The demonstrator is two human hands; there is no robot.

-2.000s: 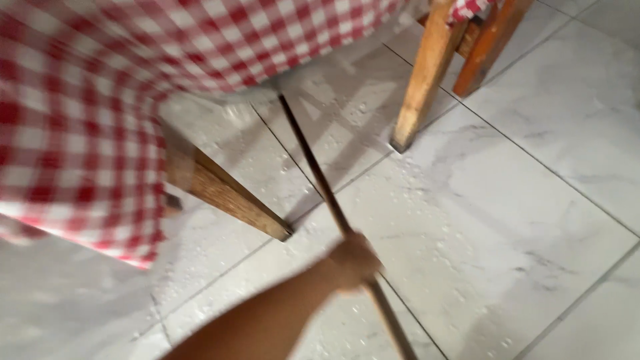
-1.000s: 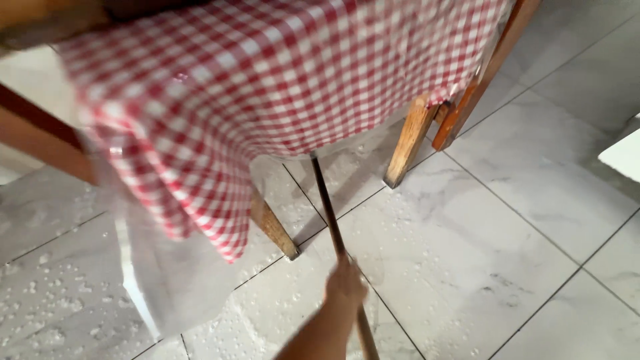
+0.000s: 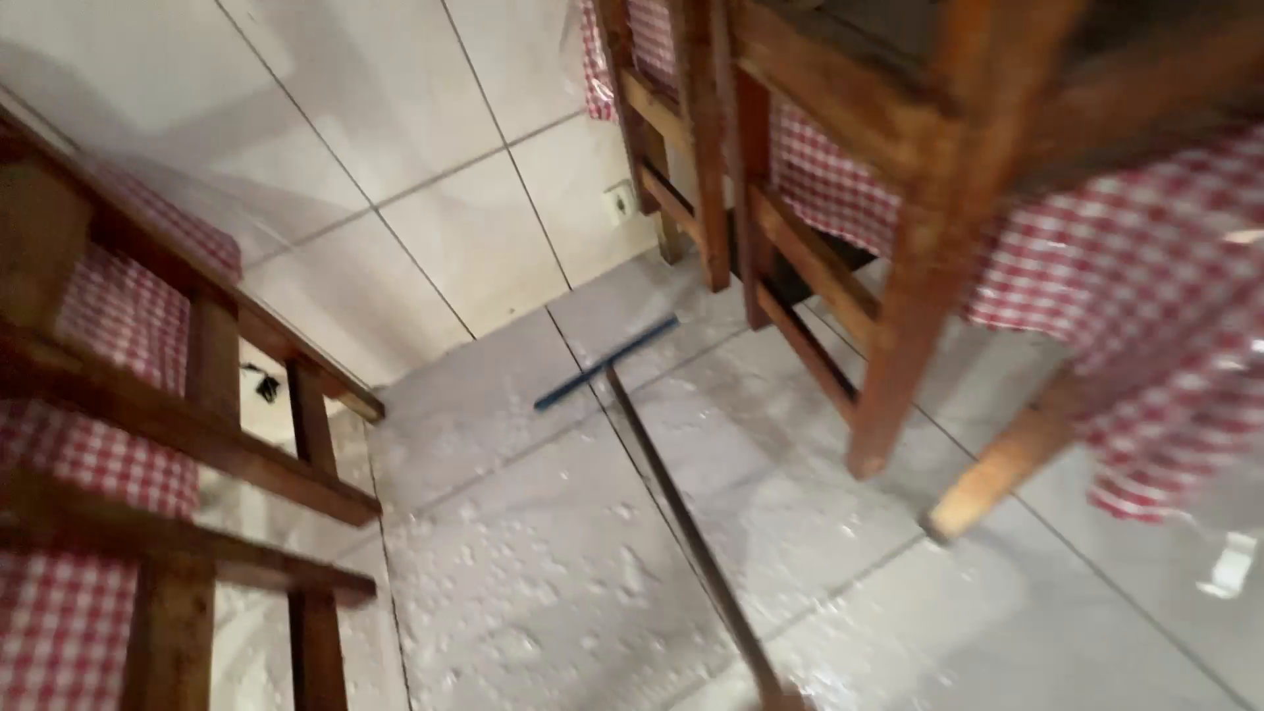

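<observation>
A floor squeegee with a narrow blue blade [image 3: 607,363] rests on wet tiles near the wall. Its long handle [image 3: 681,509] runs down to the bottom edge of the view. There, only a small part of my left hand [image 3: 785,700] shows, closed around the handle. My right hand is out of view. Suds and water lie on the tile floor [image 3: 533,563] around the handle.
Wooden chairs [image 3: 913,326] stand at the right beside a red-and-white checked tablecloth [image 3: 1165,296] and a wooden leg [image 3: 997,474]. More wooden furniture [image 3: 286,454] is at the left. The tiled wall [image 3: 444,227] bears a socket [image 3: 620,202].
The view has shifted a lot, from the draped table to the wall. The squeegee's blade now shows; before, the handle's far end was hidden under the cloth. My left hand keeps hold of the handle.
</observation>
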